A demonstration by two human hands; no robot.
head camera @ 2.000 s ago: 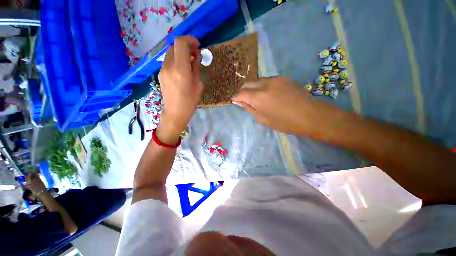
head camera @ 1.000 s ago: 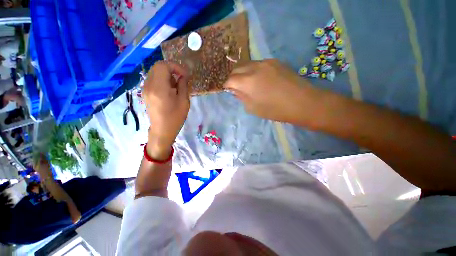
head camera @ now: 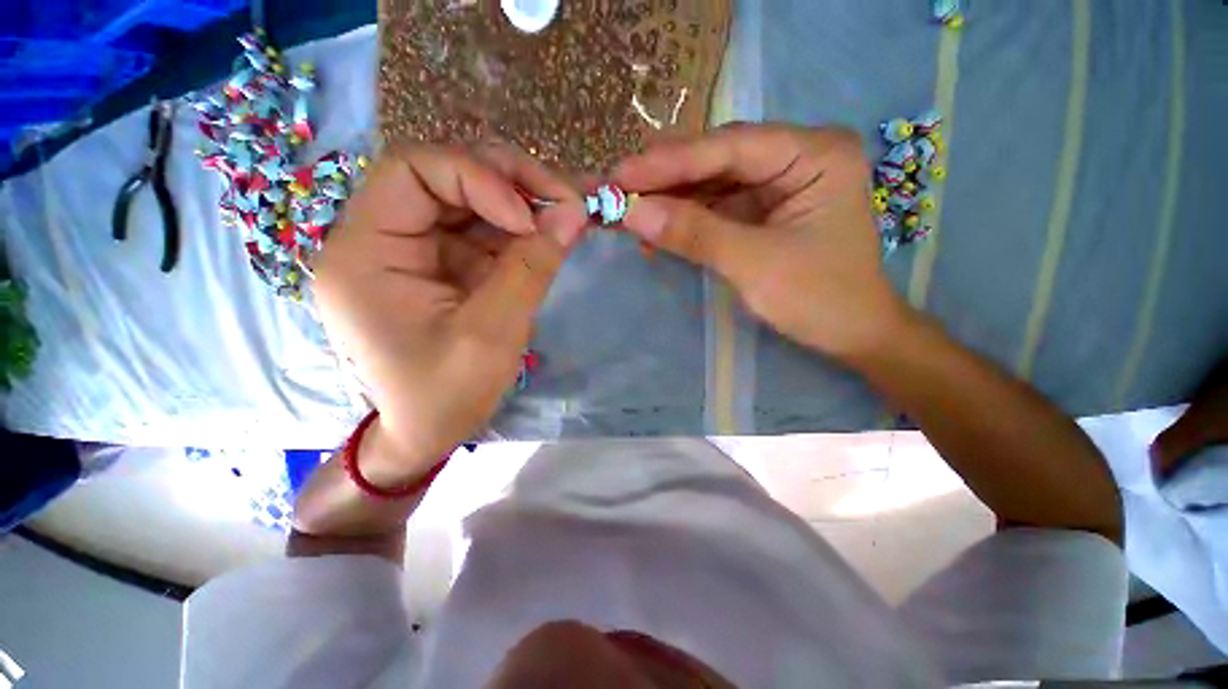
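Note:
My left hand (head camera: 438,249) and my right hand (head camera: 761,222) meet fingertip to fingertip just in front of the brown speckled board (head camera: 539,101). My right thumb and finger pinch a small pale-blue, white and yellow part (head camera: 610,205). My left fingertips touch its left end and pinch something small, mostly hidden, with a thin dark bit showing. A white disc (head camera: 529,11) lies on the far part of the board, cut by the picture's edge. A curved cream strip (head camera: 660,111) lies on its right side.
A mixed pile of red, pale-blue and yellow pieces (head camera: 276,168) lies left, beside black-handled pliers (head camera: 146,189). Yellow-white-blue parts (head camera: 908,182) lie right, with one farther off (head camera: 948,12). A few red bits (head camera: 528,366) lie near the table edge. Blue crates (head camera: 81,67) stand far left. A person's arm (head camera: 1193,433) shows at right.
The view has shifted closer over the board. My hands, apart before, have come together, and the small part now shows between the fingertips. The left pile is more fully in view.

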